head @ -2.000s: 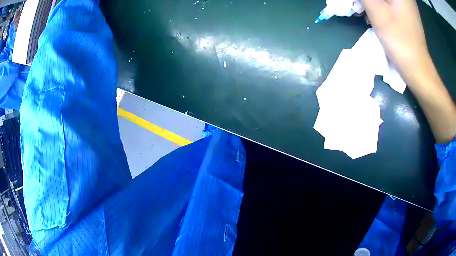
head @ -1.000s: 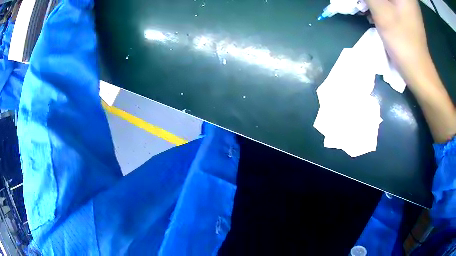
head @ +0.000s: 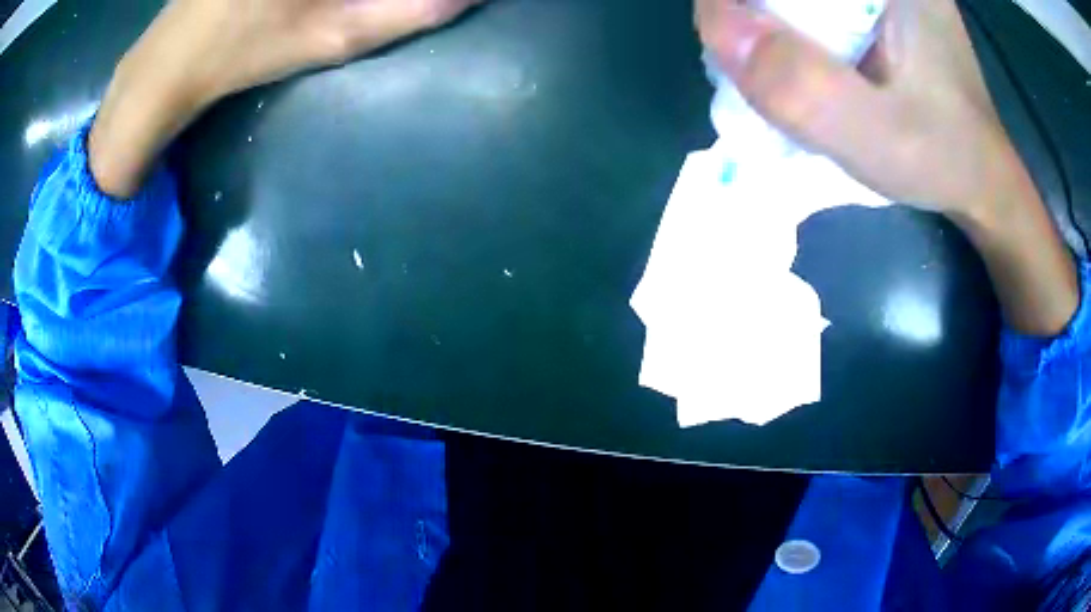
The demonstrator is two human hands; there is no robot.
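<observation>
My right hand (head: 855,114) is at the upper right, closed around the white dispensing syringe (head: 826,24). The syringe's blue tip (head: 727,172) points down over the white wiping paper (head: 736,311), which lies below it on the dark green bench. I cannot tell whether the tip touches the paper. My left hand (head: 347,26) reaches in at the upper left over the bench. Its fingers are cut off by the top edge of the picture, so I cannot tell whether it holds anything.
The green bench top (head: 395,299) has small whitish specks and a pale front edge. A black cable (head: 1035,114) runs down at the far right. My blue sleeves and clothes lie along both sides and below the bench edge.
My left hand has come into view at the upper left. My right hand has turned the syringe, so its tip now points down over the paper. The view has shifted.
</observation>
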